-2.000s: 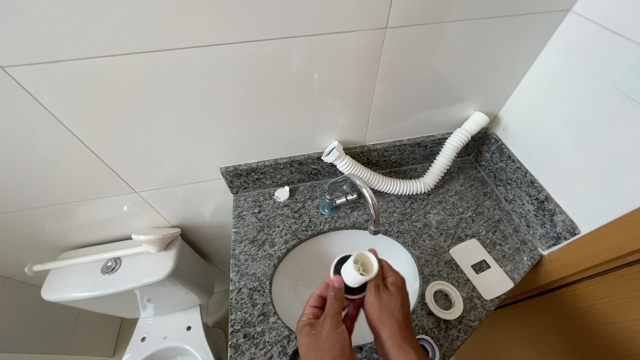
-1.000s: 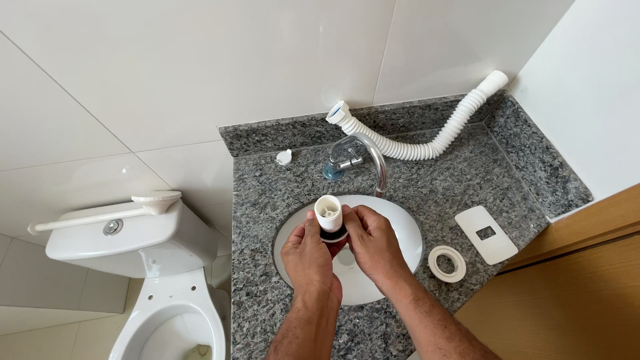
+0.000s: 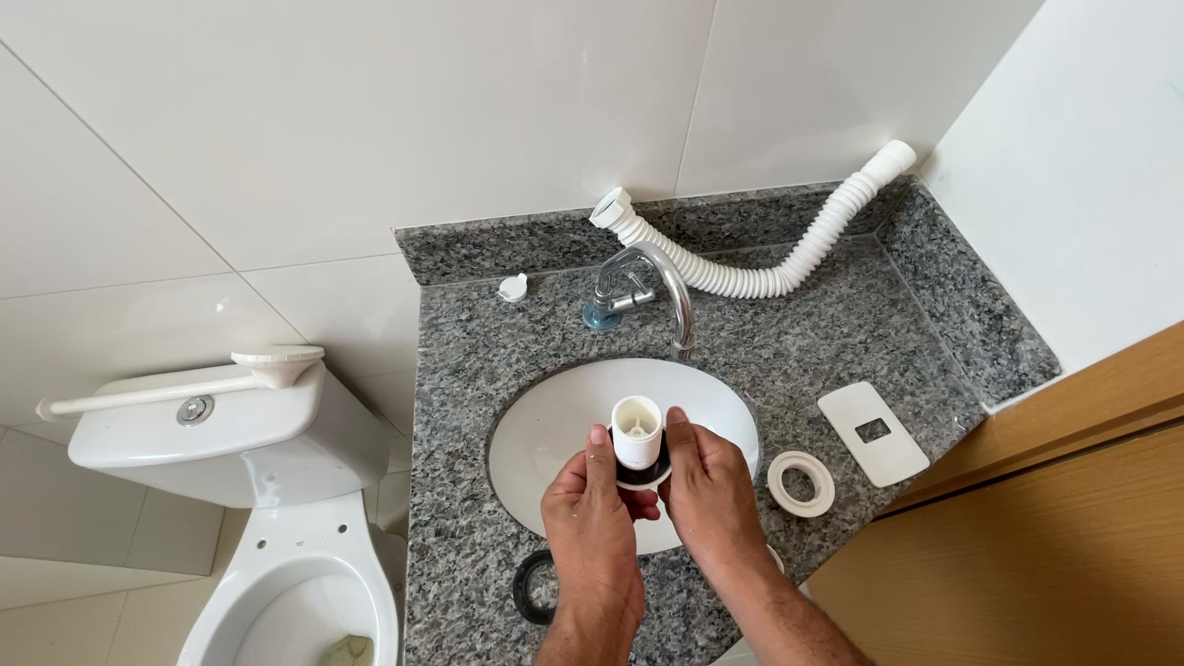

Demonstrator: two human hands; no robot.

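Note:
My left hand (image 3: 589, 504) and my right hand (image 3: 710, 490) hold a white plastic drain fitting (image 3: 638, 449) between them, over the oval sink basin (image 3: 546, 435). Its hollow tube points up, with ribs visible inside, and a black rubber washer (image 3: 646, 474) surrounds its base above a white flange. A chrome faucet (image 3: 680, 305) curves over the basin's back rim. On the counter right of the basin lie a white plastic ring (image 3: 801, 484) and a white cover plate (image 3: 872, 434) with a rectangular opening. A black rubber ring (image 3: 529, 587) lies near my left wrist, partly hidden.
A white corrugated drain hose (image 3: 758, 280) lies along the granite backsplash (image 3: 518, 242). Near the faucet sits a small white plastic cap (image 3: 512, 288). Left of the counter stands a toilet (image 3: 277, 518) with a white pipe (image 3: 157, 399) on its tank. Wooden cabinetry (image 3: 1064, 518) is at right.
Both hands still hold the drain fitting over the basin. Since two seconds ago its tube has turned from leaning right to pointing more upright. The black ring by my left wrist is now partly visible.

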